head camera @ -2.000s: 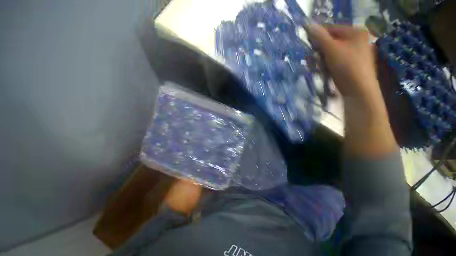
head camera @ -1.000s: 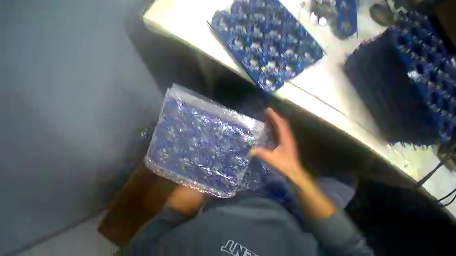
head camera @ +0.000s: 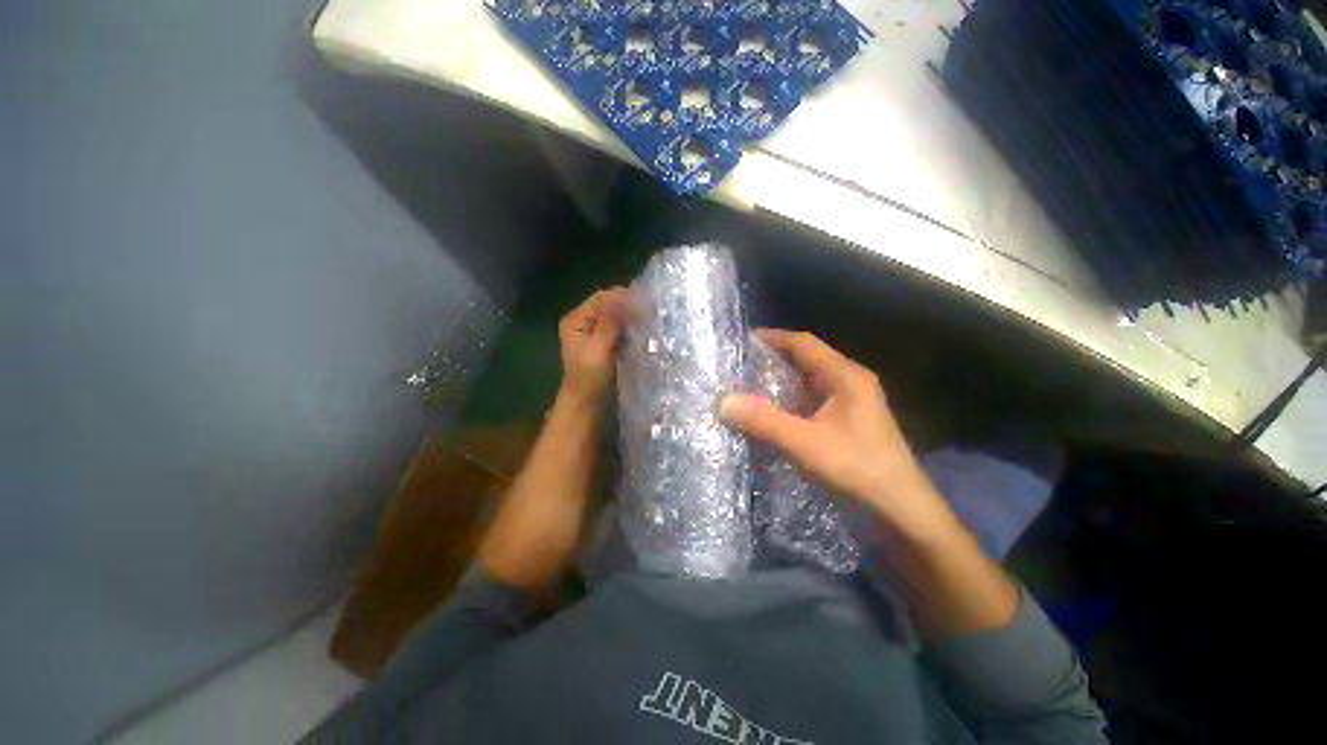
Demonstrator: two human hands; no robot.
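Note:
A wrapped bundle [head camera: 681, 422] in shiny clear bubble wrap stands on edge in front of my body, its narrow silvery side up. My left hand [head camera: 594, 347] holds its left side, with the fingers partly hidden by it. My right hand [head camera: 837, 415] is on its right side, thumb on the wrap. Loose bubble wrap [head camera: 801, 510] hangs down at the right, under my right hand. A blue PCB panel [head camera: 691, 73] lies on the bench, one corner at the front edge.
A thick stack of PCB panels [head camera: 1106, 175] stands on the white bench [head camera: 859, 211] at the upper right. Black cables [head camera: 1284, 396] hang over the bench edge at far right. A brown cardboard box [head camera: 422, 539] is at lower left, beside a grey-blue wall [head camera: 189, 364].
The bundle has turned from lying flat, blue face up, to standing on edge. My left hand has moved up to its left side. My right hand now grips the wrap at its right.

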